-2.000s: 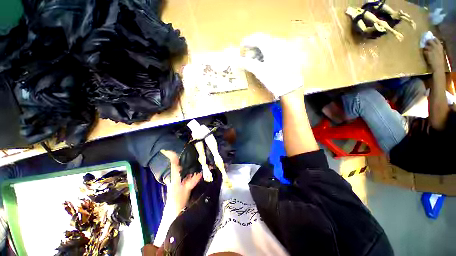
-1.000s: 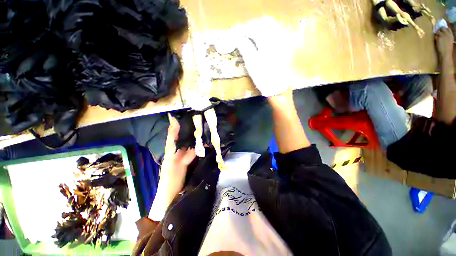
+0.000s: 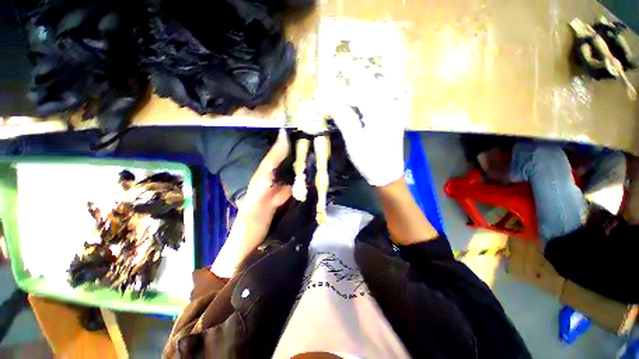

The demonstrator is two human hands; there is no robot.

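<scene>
A beige doll-like leg pair (image 3: 321, 172) hangs between my hands at the bench edge, feet toward my lap, with black material around its top. My left hand (image 3: 270, 179), bare, holds the black material at its left side. My right hand (image 3: 375, 144), in a white glove, is at the right, its fingertips close to the top of the piece. Glare hides whether they grip it. A pale speckled card (image 3: 361, 66) lies on the bench beyond the glove. A large heap of glossy black pieces (image 3: 217, 59) lies at the left of the bench.
A green-rimmed tray (image 3: 190, 238) with black-and-beige pieces (image 3: 133, 231) is at my left. More black-and-beige pieces (image 3: 602, 49) lie at the bench's far right. Another person's jeans (image 3: 546, 186) and a red stool (image 3: 490, 203) are at the right, with cartons (image 3: 522, 263) below.
My right hand has come back from the speckled card toward the leg piece. My left hand still holds the piece near the bench edge. The view has shifted.
</scene>
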